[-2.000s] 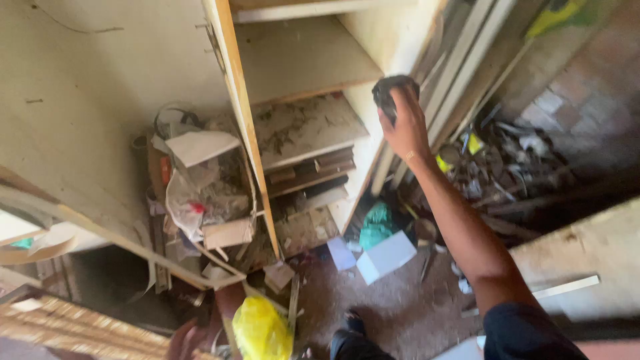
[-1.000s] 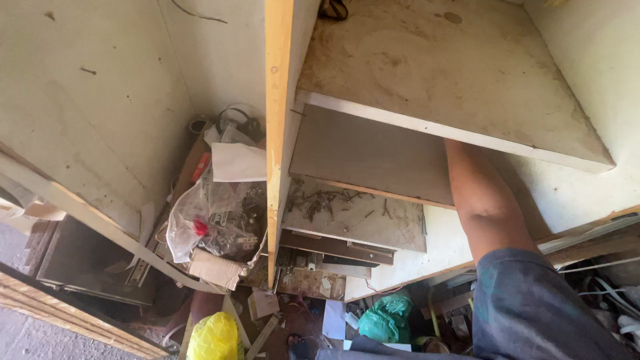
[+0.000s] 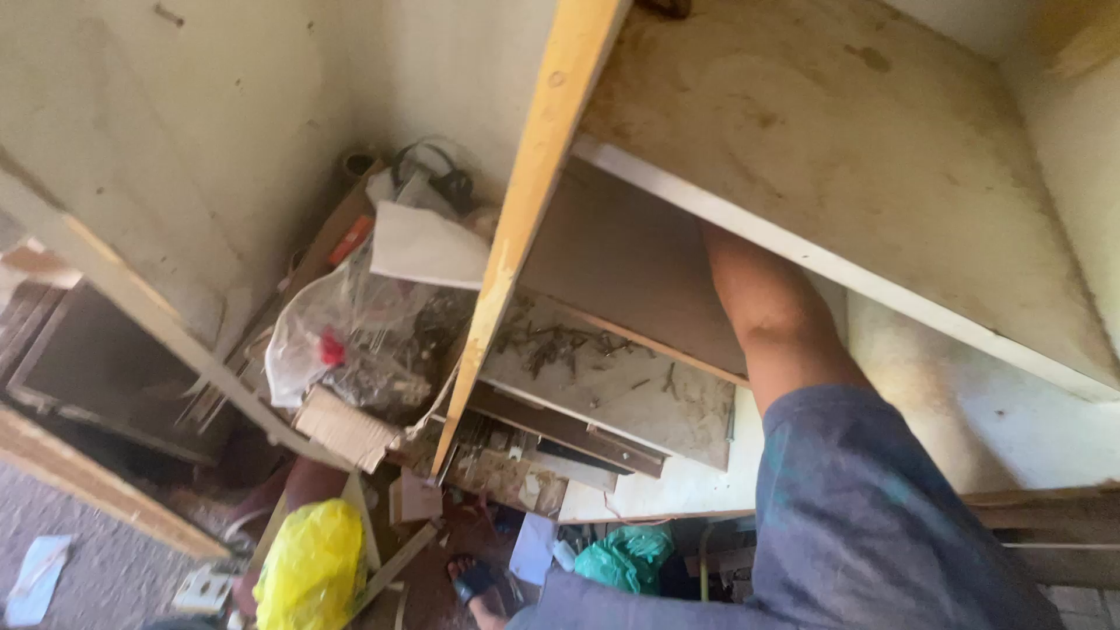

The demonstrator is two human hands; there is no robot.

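My right forearm reaches in under a stained upper shelf (image 3: 831, 131) of a wooden cabinet. That shelf and the compartment below it hide my right hand, so what it holds or touches does not show. The arm is over a lower brown shelf board (image 3: 639, 262). Further down, a pale shelf (image 3: 612, 394) bears scattered nails or screws. Left of the yellowish upright board (image 3: 534, 149), a clear plastic bag (image 3: 306, 341) with mixed small items lies among papers and a piece of cardboard (image 3: 350, 429). My left hand is out of view.
A yellow plastic bag (image 3: 311, 564) is at the lower left, near wooden strips. A green plastic bag (image 3: 626, 556) and a light blue flat piece (image 3: 532, 547) lie below the cabinet, near a sandalled foot (image 3: 472, 582). A wooden frame rail (image 3: 175, 324) crosses the left side.
Two seconds ago my right hand held a dark object near the cabinet's right side; since then the arm has gone in under the upper shelf. The view is now much closer to the shelves.
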